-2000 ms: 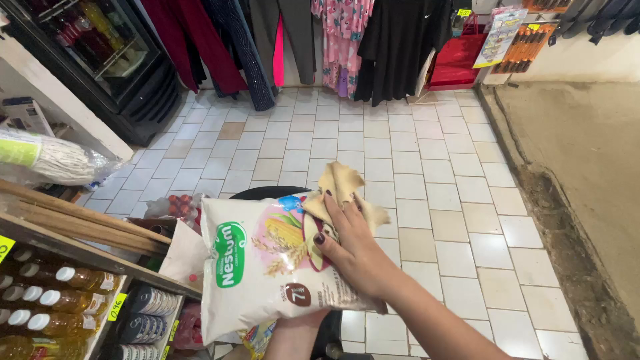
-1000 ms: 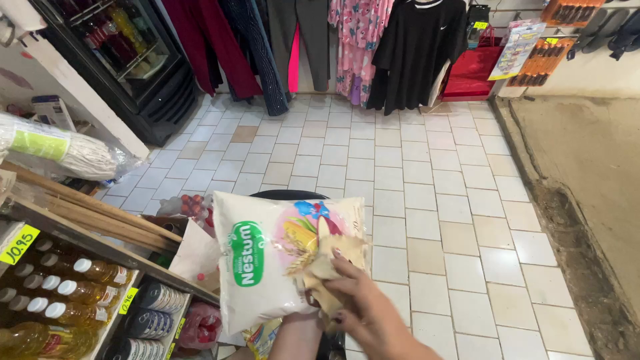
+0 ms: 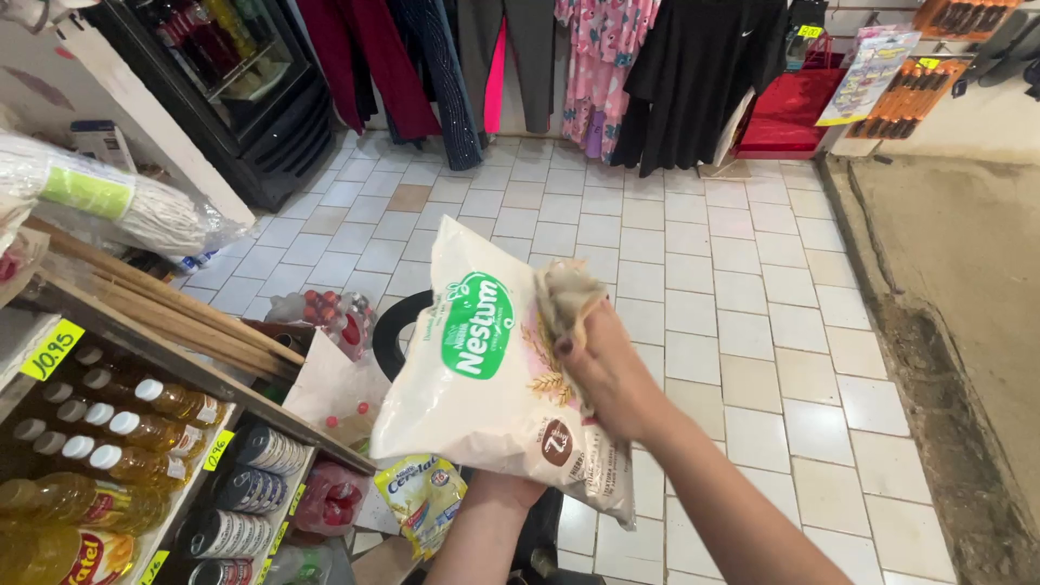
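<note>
A large white plastic bag of Nestum cereal (image 3: 414,398) is held tilted in the middle of the view. My left hand (image 3: 510,486) supports it from below, its fingers hidden behind the bag. In my right hand (image 3: 597,349) is a crumpled beige cloth (image 3: 569,292), pressed against the bag's right side. Just beneath the bag, left of my left forearm, lies a yellow Cerelac packet (image 3: 421,497).
At the left stands a wooden shelf (image 3: 183,341) with oil bottles (image 3: 97,504) and cans (image 3: 231,532). Wooden poles (image 3: 175,313) and a bagged mop head (image 3: 106,191) are above it. Clothes (image 3: 520,73) hang beyond the tiled floor (image 3: 691,325), beside a black drinks fridge (image 3: 244,106).
The cloth, spread over the bag's upper right corner two seconds ago, is now bunched in my right hand at the bag's side. The bag has turned and tilted.
</note>
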